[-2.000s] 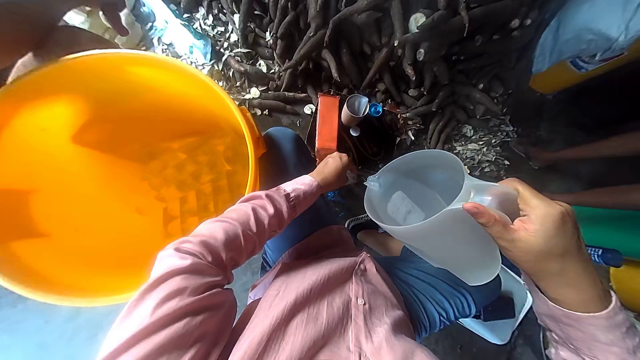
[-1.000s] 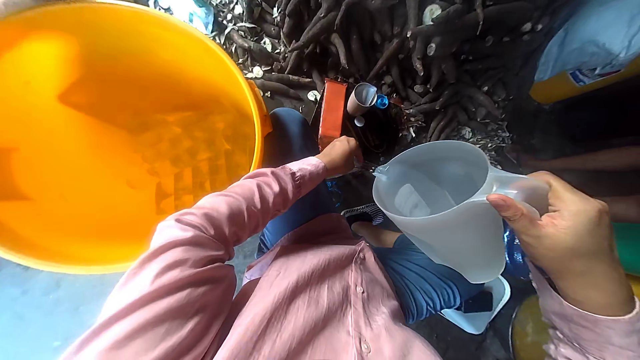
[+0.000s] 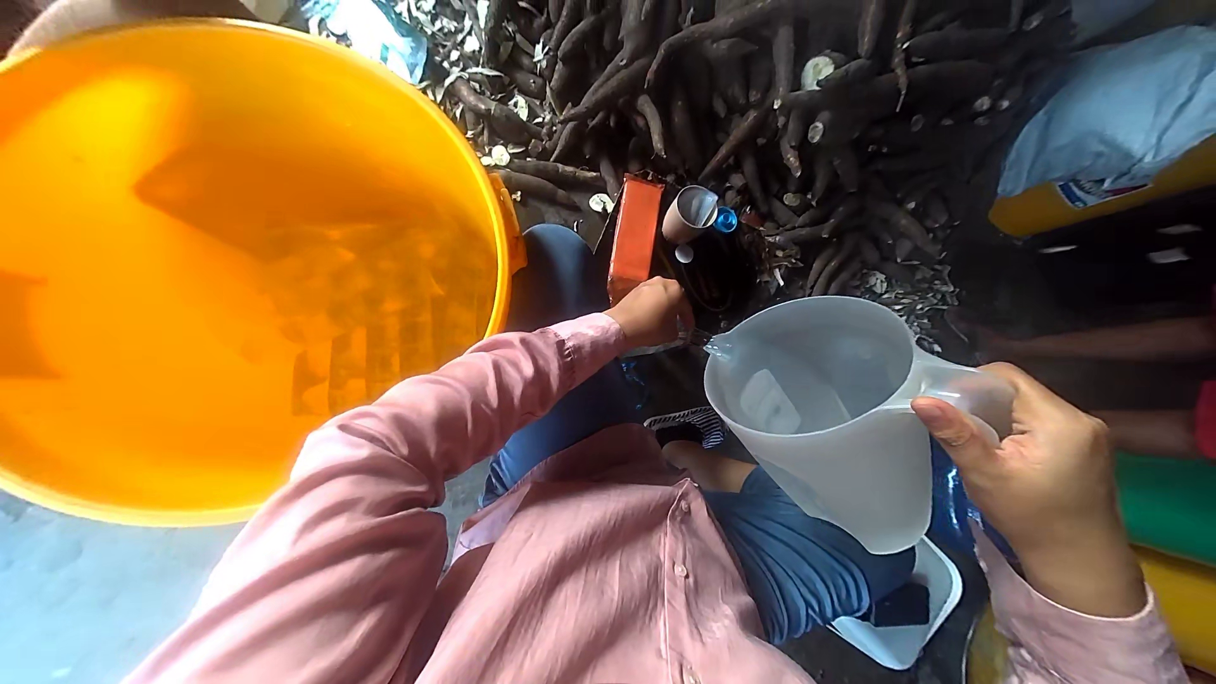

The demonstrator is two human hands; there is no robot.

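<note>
My right hand grips the handle of a translucent plastic measuring jug, which tilts toward its spout at the left. Liquid shows at the spout. My left hand has its fingers curled just left of the spout, close to a clear rim or edge that is mostly hidden; what it holds is hard to make out. Past my left hand stand an orange-red box, a small pale cup and a blue cap.
A large yellow-orange tub fills the left side. Piled brown roots, likely cassava, lie ahead among peelings. A blue plastic bag covers a yellow container at the upper right. A white tray sits at the lower right. Another person's arm or leg shows at the right.
The view has shifted slightly. My right hand keeps hold of the jug, and my left hand stays near its spout.
</note>
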